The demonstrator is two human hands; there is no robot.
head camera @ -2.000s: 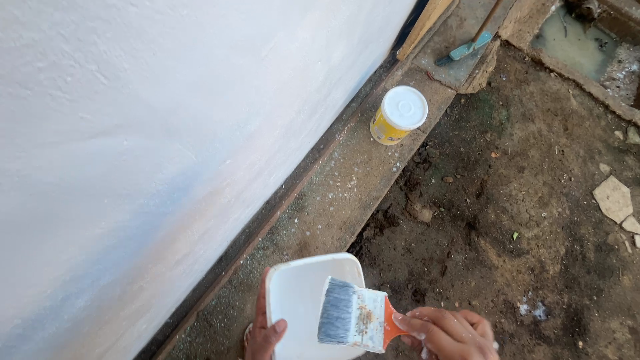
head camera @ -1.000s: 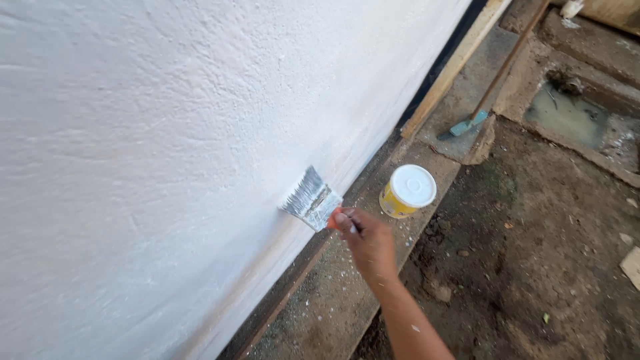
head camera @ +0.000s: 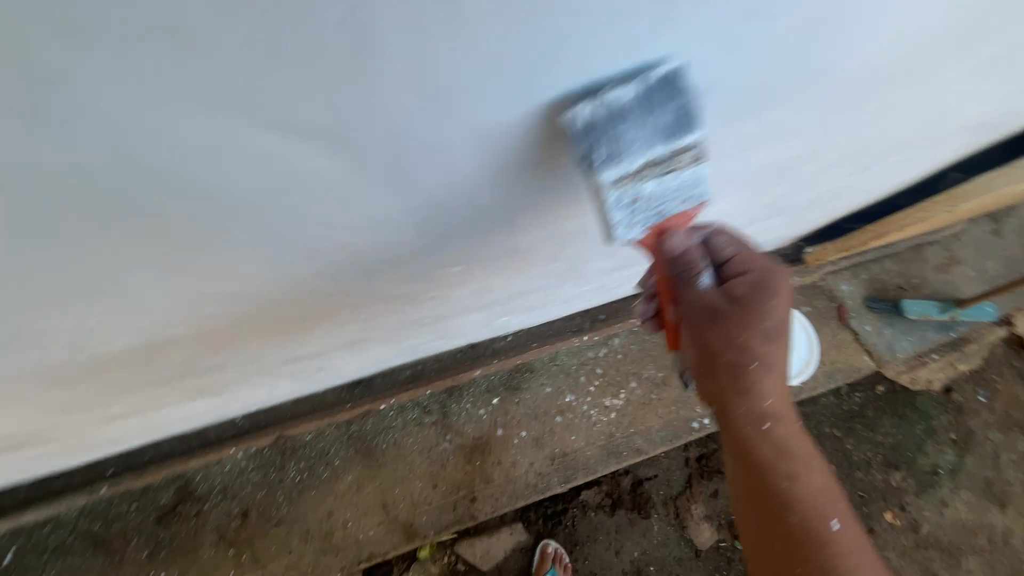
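Note:
My right hand [head camera: 724, 296] grips the orange handle of a wide flat paintbrush [head camera: 648, 152], its bristles pointing up and left. The brush is blurred, its ferrule and bristles coated with white paint. It is over the white wall [head camera: 360, 160], with a dark shadow beside the bristles; whether they touch the wall cannot be told. Behind my wrist, the white lid of a tub [head camera: 802, 348] shows in part, the rest hidden. My left hand is out of the frame.
A paint-spattered concrete ledge [head camera: 480, 432] runs along the wall's foot. On it at the right lies a teal-handled brush [head camera: 948, 310], near a wooden board [head camera: 920, 212]. Bare soil [head camera: 944, 472] lies below, with a stone [head camera: 492, 546] and a sandaled foot [head camera: 552, 558].
Two seconds ago the paintbrush was over a white container held by my left hand; one second ago it was low at the wall. Now it is farther above the ledge. The view has turned.

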